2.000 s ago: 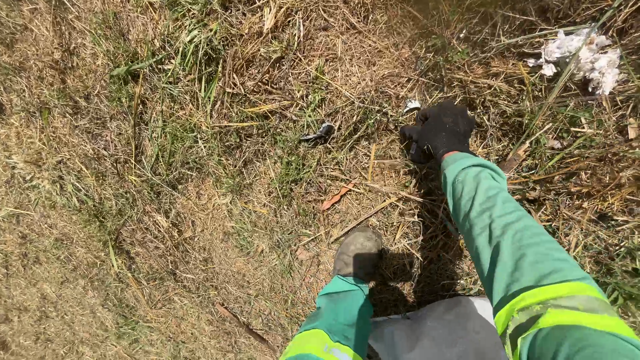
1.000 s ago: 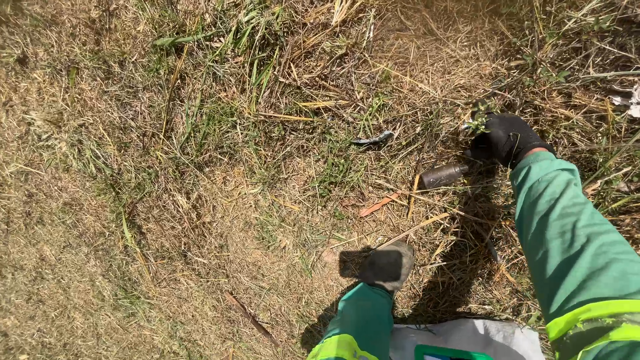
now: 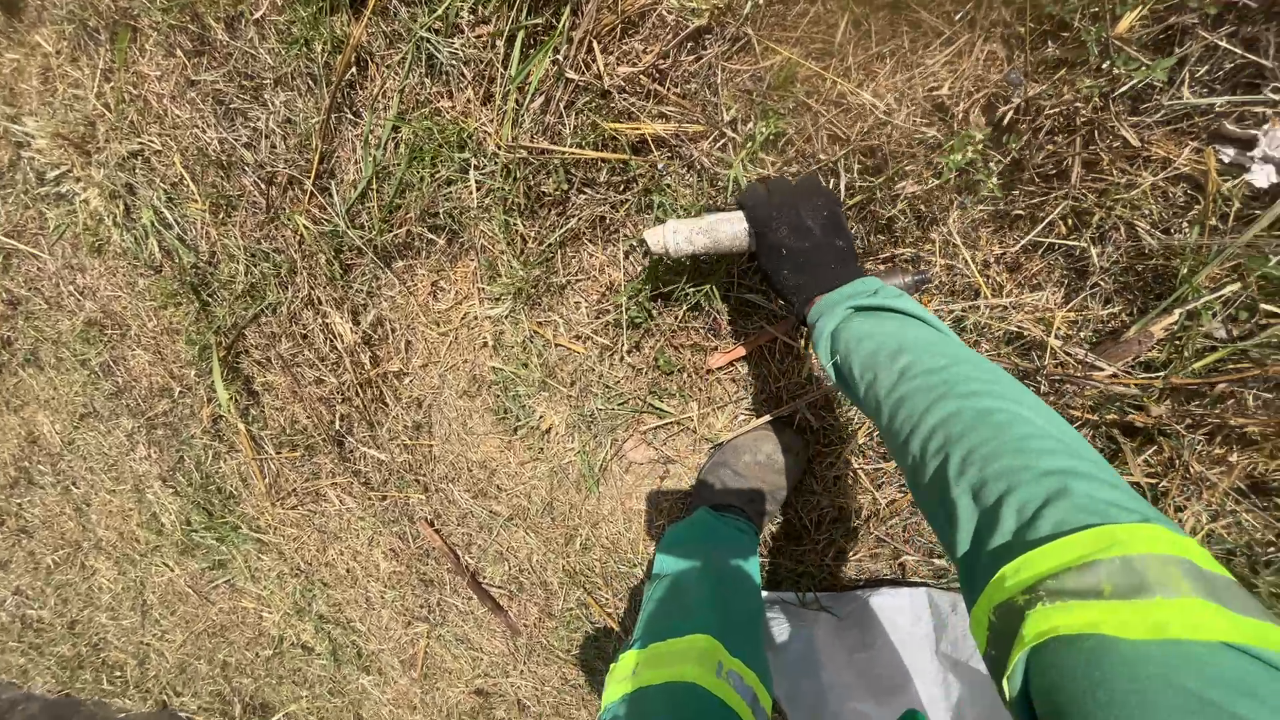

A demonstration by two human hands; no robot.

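My right hand (image 3: 800, 240), in a black glove, is closed around a dirty, pale cylindrical object (image 3: 700, 234), perhaps a bottle. Its narrower end points left, just above the grass; the glove hides the rest. A dark, narrow end of another object (image 3: 908, 281) sticks out to the right behind my wrist; whether I hold it or it lies on the ground, I cannot tell. Just below the glove, a reddish-brown strip (image 3: 742, 346) lies on the grass. A white sack (image 3: 870, 650) is at the bottom edge, between my leg and my green sleeve. My left hand is out of view.
Dry, cut grass (image 3: 330, 420) with green tufts covers the ground. My boot (image 3: 752, 470) stands below the strip. A thin brown stick (image 3: 468, 575) lies at the lower left. Crumpled whitish litter (image 3: 1250, 155) is at the right edge, above longer stalks and a piece of wood (image 3: 1135, 340).
My right hand has moved left and now grips the pale cylinder. The small shiny dark item seen on the grass earlier is no longer visible. Less of the whitish litter shows than two seconds ago.
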